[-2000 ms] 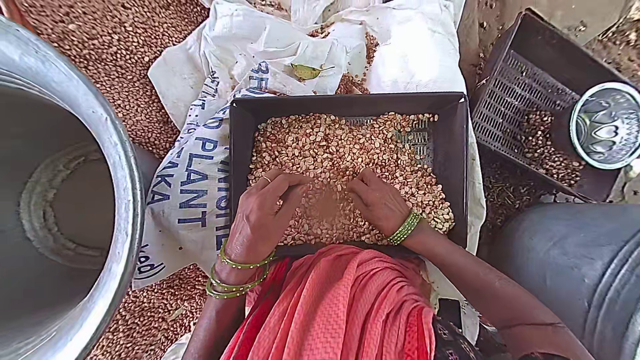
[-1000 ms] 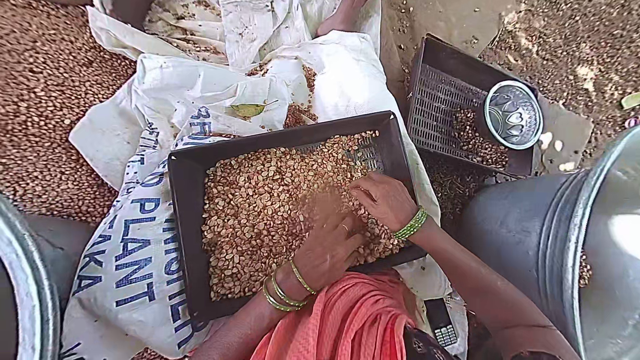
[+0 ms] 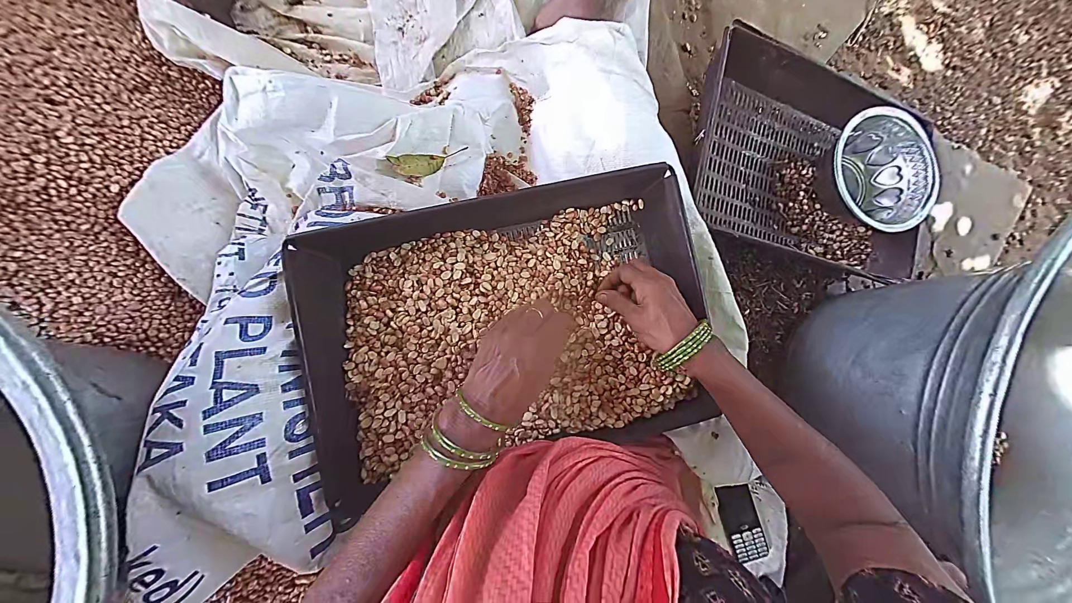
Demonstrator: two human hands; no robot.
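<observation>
A dark plastic tray [image 3: 314,335] with a slotted bottom rests on my lap, spread with pale, parchment-like beans [image 3: 435,310]. My left hand [image 3: 519,360], green bangles at its wrist, is over the middle of the beans; its fingertips are blurred, so whether it grips any cannot be told. Near the tray's right side is my right hand [image 3: 645,303], thumb and forefinger brought together just above the beans. Any bean between those fingertips is too small to make out. Under the tray lies a white woven sack [image 3: 226,377] with blue printing.
A second slotted tray [image 3: 745,151] at the upper right holds darker beans and a metal bowl [image 3: 888,172]. Large metal vessels stand at left [image 3: 79,469] and right [image 3: 888,394]. Beans cover the ground [image 3: 92,151] at upper left. A keypad phone [image 3: 744,523] lies beside my lap.
My hands, both near the tray's middle two seconds ago, are now farther apart than one second ago, when they nearly met. The tray has tilted relative to the view, which has shifted.
</observation>
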